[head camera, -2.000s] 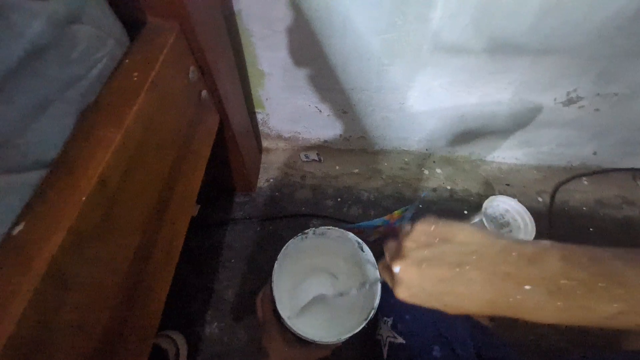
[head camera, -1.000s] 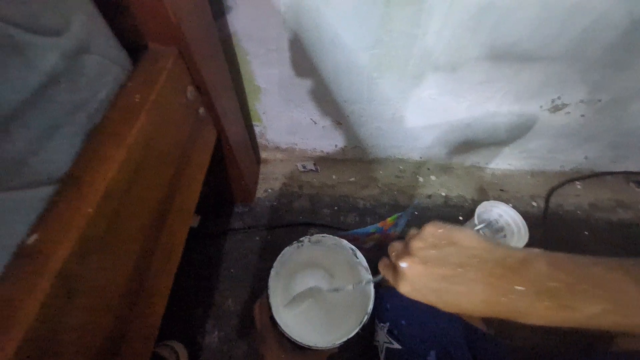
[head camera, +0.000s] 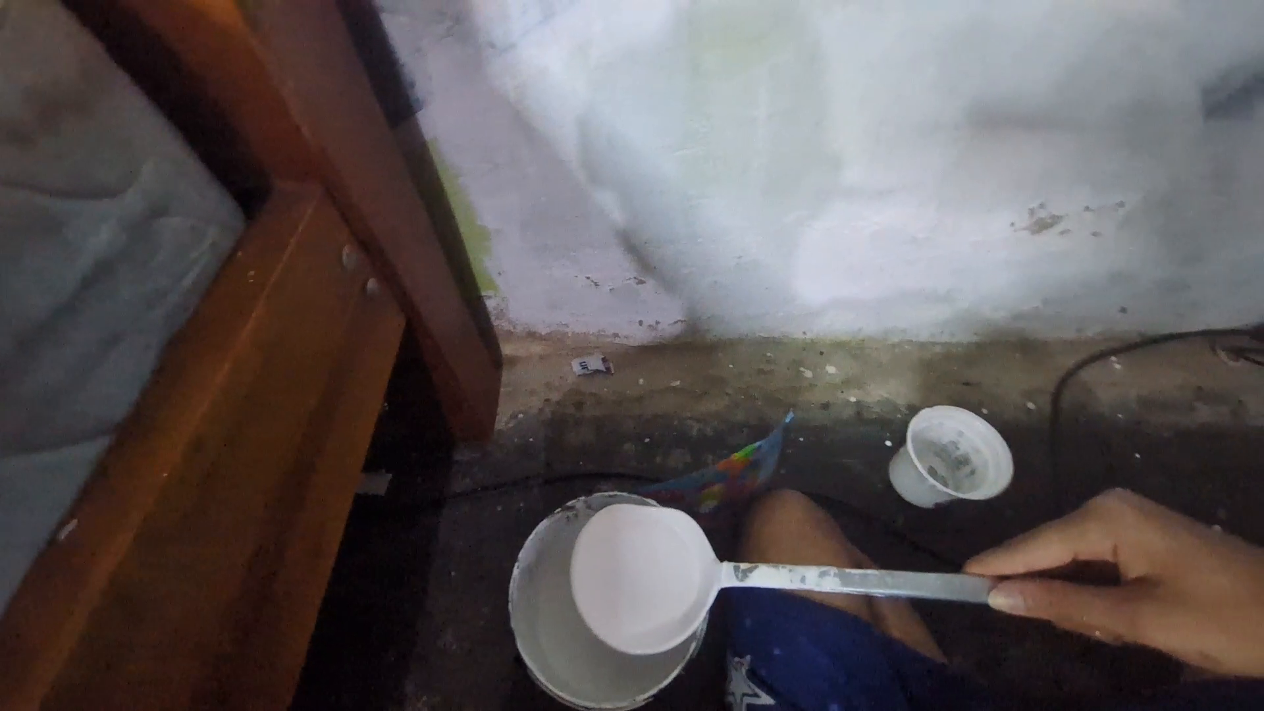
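Note:
My right hand (head camera: 1136, 583) pinches the end of a long-handled ladle (head camera: 647, 581) between thumb and fingers. The ladle's bowl is full of white paint and is held over an open bucket (head camera: 525, 632) with paint-smeared walls. White smears also mark the handle. I do not see my left hand. A small white plastic cup (head camera: 953, 456), whitish inside, stands on the floor behind my right hand. My bent knee (head camera: 795, 523) and blue shorts with a star (head camera: 829, 642) are beside the bucket.
A wooden bed frame (head camera: 227, 425) with grey bedding runs along the left. Ahead rises a patchily painted wall (head camera: 839, 178). A dark cable (head camera: 1071, 370) crosses the floor at the right. A colourful wrapper (head camera: 736, 479) lies behind the bucket, and a paper scrap (head camera: 592, 365) near the wall.
The ladle's bowl was down in the white paint in the bucket; now it is lifted above the rim, full. My right hand has moved to the right, away from the bucket.

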